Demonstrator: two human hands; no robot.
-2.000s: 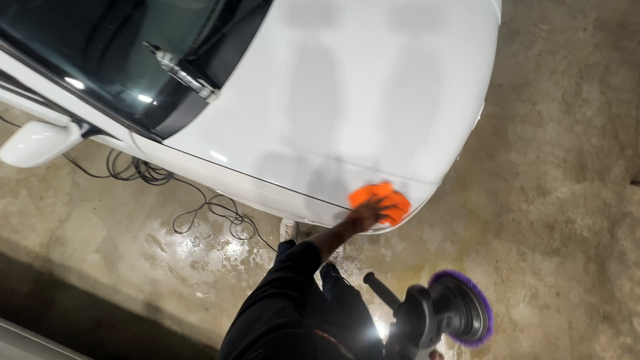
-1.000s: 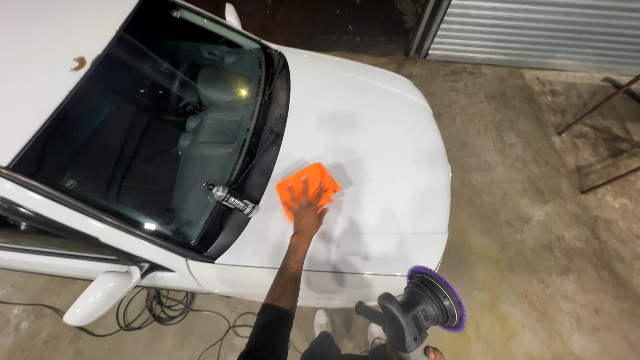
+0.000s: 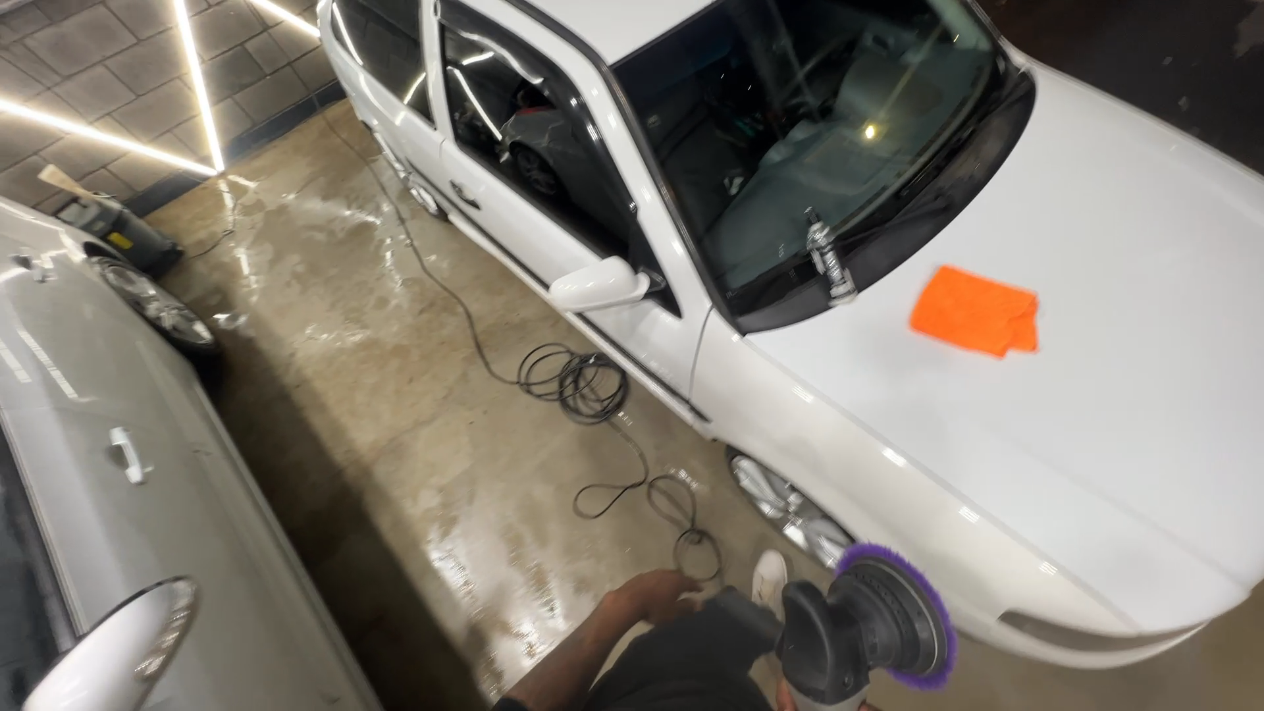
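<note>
My left hand, blurred, is left of the polisher, near its dark side handle; whether its fingers grip anything is unclear. At the bottom edge my right hand, mostly hidden, is around the lower body of a black and grey car polisher. The polisher's purple pad faces right, beside the white car's front fender. An orange cloth lies by itself on the bonnet, with neither hand on it. A bottle with a dark top rests at the base of the windscreen.
Coiled black cable lies on the wet concrete floor beside the white car. Its wing mirror juts out. A silver-grey car stands at left, with a dark machine behind it near a block wall.
My left hand has let go of the orange cloth on the bonnet and moved back close to the polisher. The view has swung towards the side of the white car.
</note>
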